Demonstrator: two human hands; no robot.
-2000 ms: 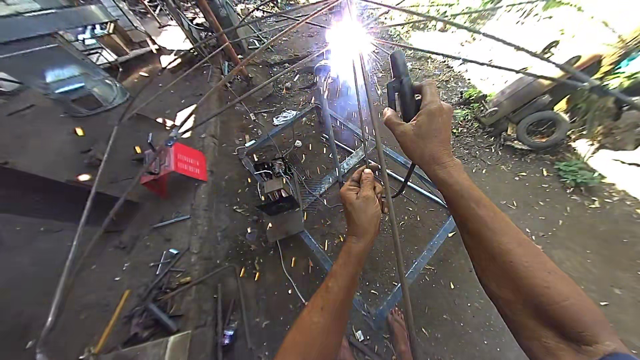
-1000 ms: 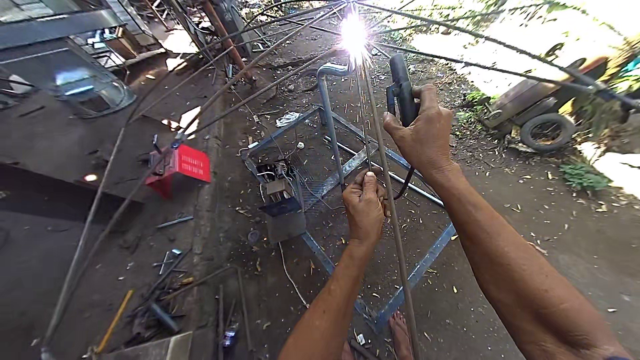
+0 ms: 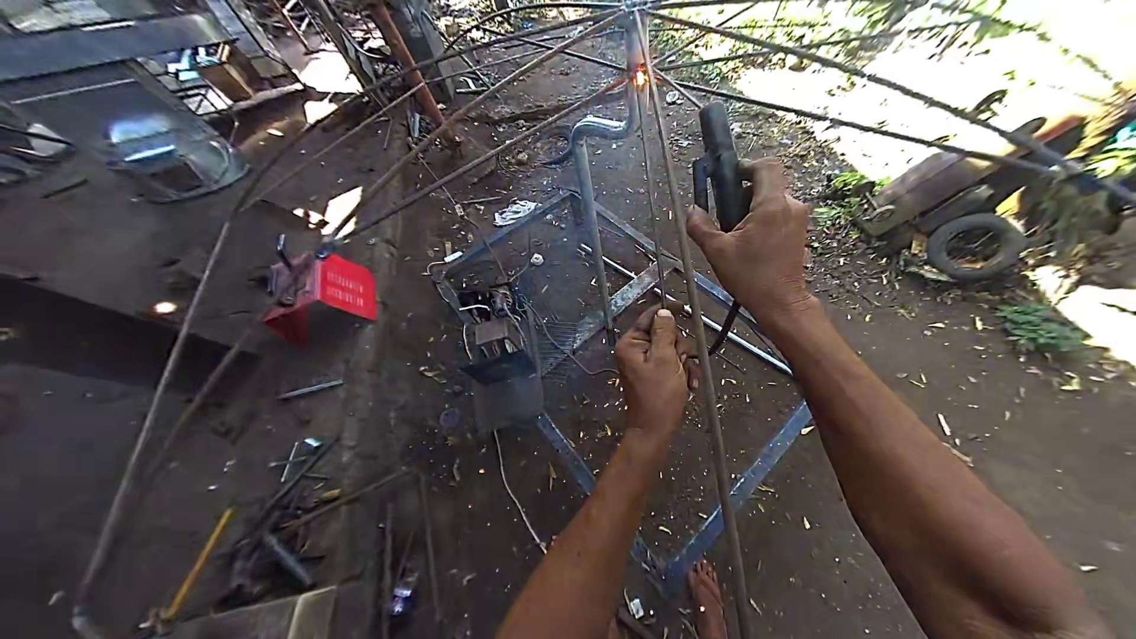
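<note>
My right hand grips a black electrode holder to the right of a long steel rod. My left hand pinches a thin rod that runs up toward a vertical metal pipe. A small orange glow sits on the pipe, where rods meet it. Several thin metal rods fan out from the pipe's top. Whether the electrode holder touches any rod cannot be told.
A blue metal frame lies beneath my arms, with an open-cased electrical unit at its left. A red plastic object and scrap metal lie left. At right is a wheeled cart with a tyre. A bare foot shows below.
The bright white arc and its sparks are gone; a small orange glow shows at the pipe. Both hands keep nearly the same places and grips.
</note>
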